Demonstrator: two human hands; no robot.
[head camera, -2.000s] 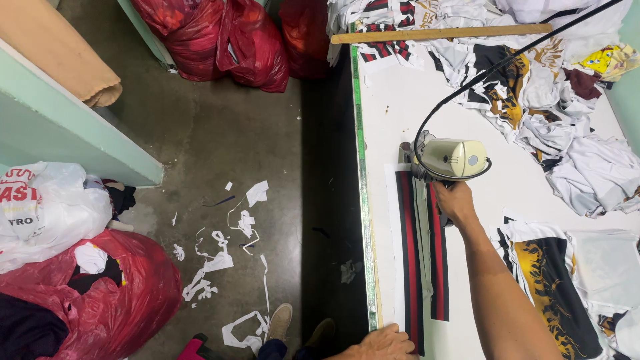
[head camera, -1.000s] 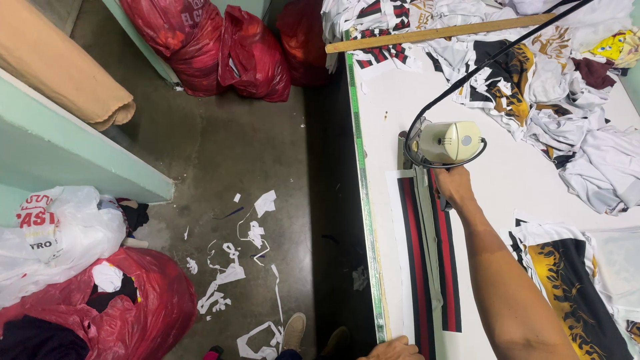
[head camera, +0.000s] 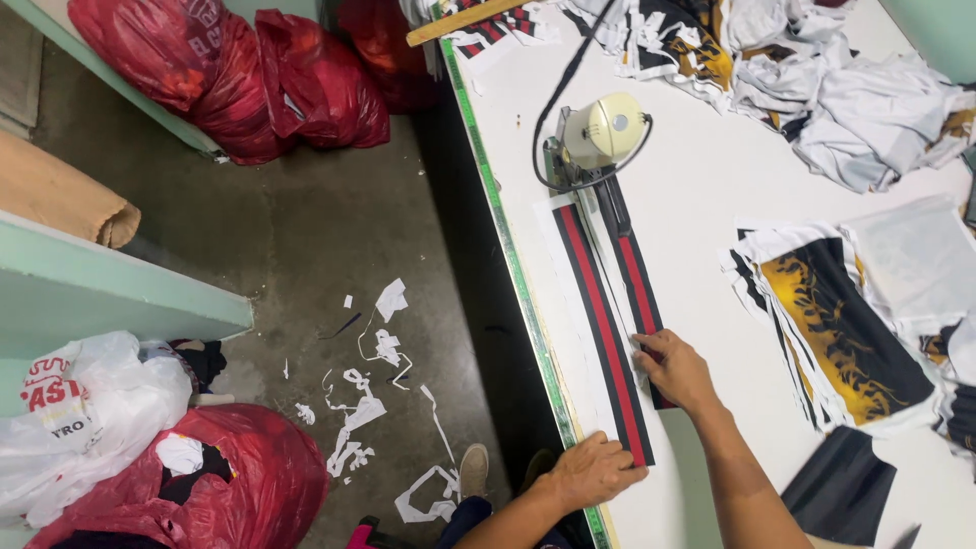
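Two strips of black-and-red striped fabric lie lengthwise on the white table (head camera: 686, 267). The left strip (head camera: 602, 320) has a white margin; my left hand (head camera: 597, 471) rests at its near end, with fingers bent over the edge. My right hand (head camera: 675, 370) touches the strips about midway, its thumb and index finger close together by the right strip (head camera: 639, 290); whether it pinches fabric is unclear. An electric fabric cutting machine (head camera: 598, 133) with a cream motor housing, black handle and black cable stands at the far end of the strips, with no hand on it.
A green measuring tape (head camera: 503, 221) runs along the table's left edge. A wooden stick (head camera: 465, 19) lies at the far edge. Printed fabric pieces (head camera: 846, 328) and a white fabric pile (head camera: 869, 114) are at the right. Red plastic bags (head camera: 313, 84) and white scraps (head camera: 366, 412) are on the floor.
My right hand has let go of the cutting machine's handle and moved back toward me, onto the strips. The machine remains at their far end.
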